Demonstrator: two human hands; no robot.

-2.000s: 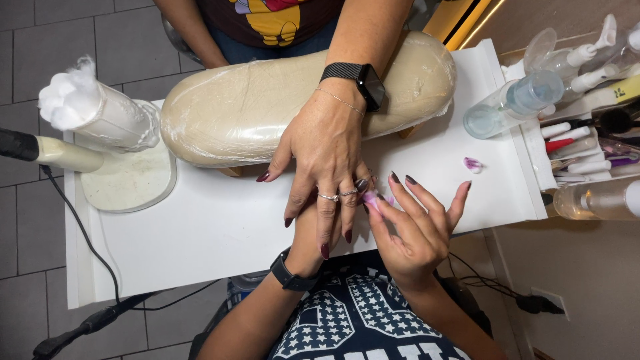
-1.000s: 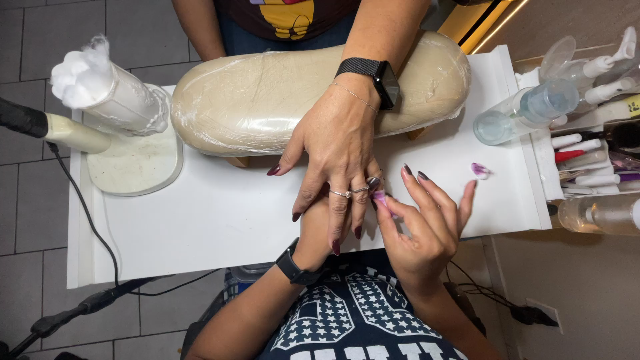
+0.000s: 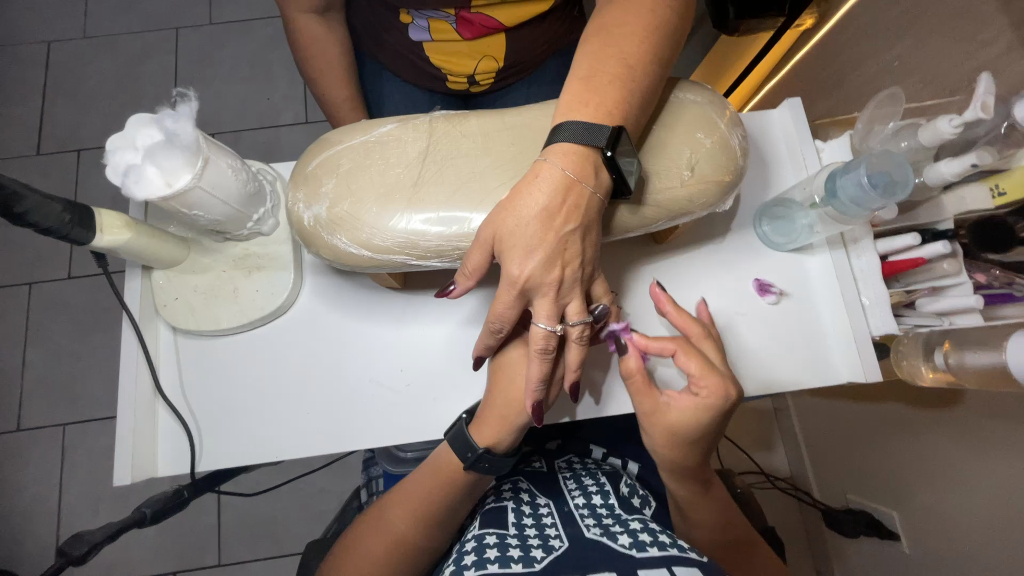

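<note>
Under the hand of a person seated opposite, my left hand (image 3: 512,382) is mostly hidden; it supports that hand from below, and one of my dark-nailed fingertips shows near its ring and little fingers. My right hand (image 3: 680,372) pinches a purple-stained cotton piece (image 3: 617,338) between thumb and index finger, beside the person's little finger. The other person's hand (image 3: 544,256) lies palm down with fingers spread, with dark red nails, two rings and a smartwatch (image 3: 622,162). Their forearm crosses a plastic-wrapped beige armrest cushion (image 3: 448,192).
A second stained cotton piece (image 3: 766,291) lies on the white table (image 3: 320,400). At left are a cotton-filled white cup (image 3: 216,184) and a lamp base (image 3: 232,288) with a cable. Pump bottles, a blue-tinted clear container (image 3: 832,200) and pens (image 3: 920,256) line the right edge.
My right hand stays by the person's outer fingers with the stained cotton, which shows more between my fingertips now. The person's hand remains over my left hand.
</note>
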